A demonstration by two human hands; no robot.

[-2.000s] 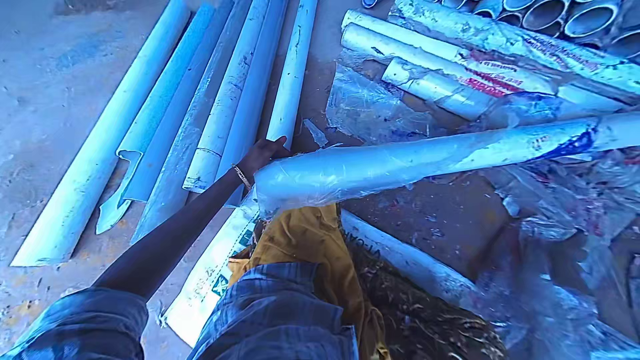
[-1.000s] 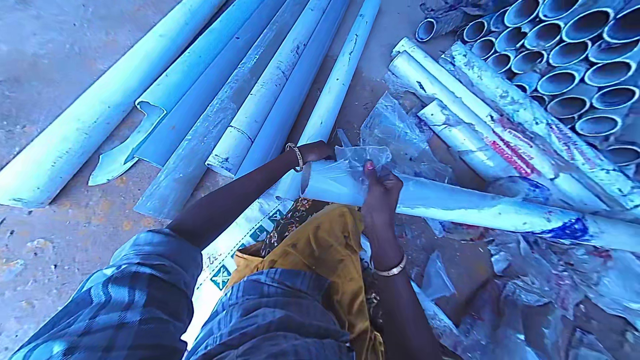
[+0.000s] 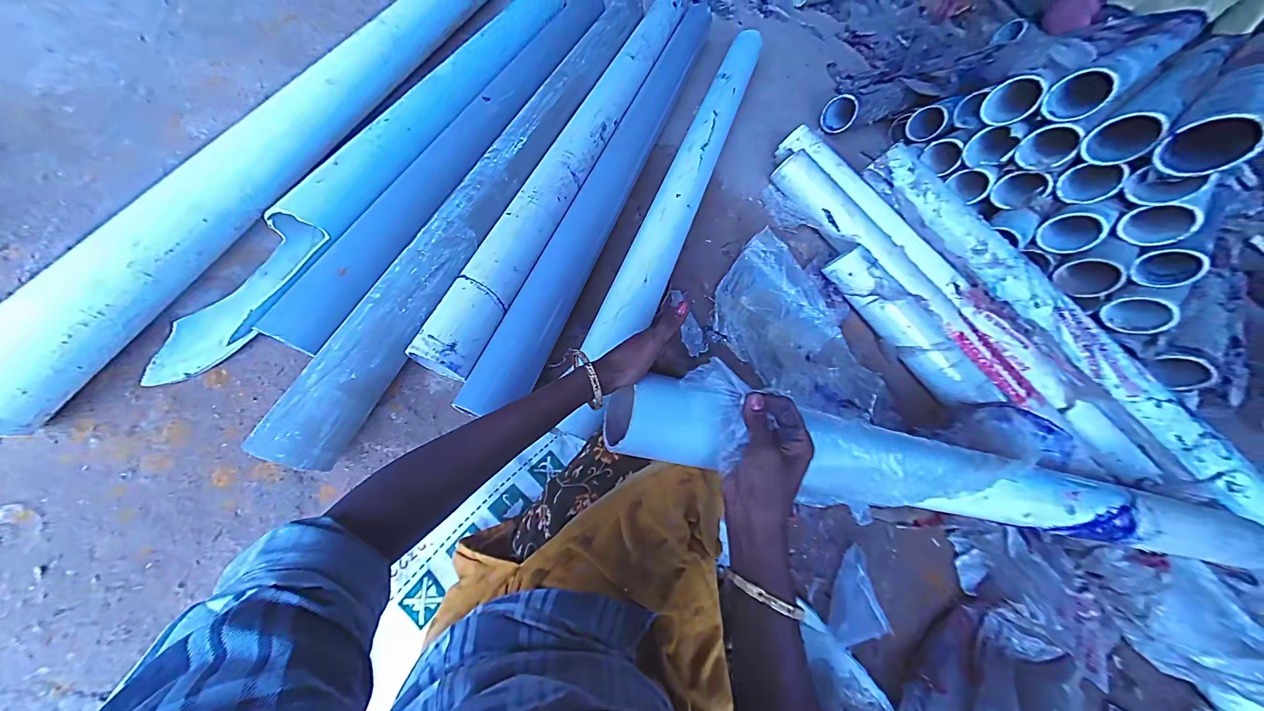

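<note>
A white plastic pipe [image 3: 908,472] lies across my lap, its open end bare toward the left and clear plastic film [image 3: 733,395] bunched a little way behind that end. My right hand [image 3: 772,444] grips this film against the pipe, fingers curled. Just above the pipe's end is my left hand [image 3: 642,346], raised off it, with a small scrap of film [image 3: 691,326] by its fingertips; whether the fingers pinch the scrap is unclear. Bangles circle both wrists.
Several long pipes [image 3: 553,207] lie side by side at the left, one with a broken end [image 3: 212,341]. Film-wrapped pipes [image 3: 928,306] rest at the right before a stack of open-ended pipes [image 3: 1073,229]. Crumpled film [image 3: 790,316] litters the ground [image 3: 148,513]. A printed white sheet [image 3: 395,652] is under me.
My right hand has come into view and taken hold of the film. The left hand has left the pipe's end, where it was two seconds ago. More of that end is bare of film.
</note>
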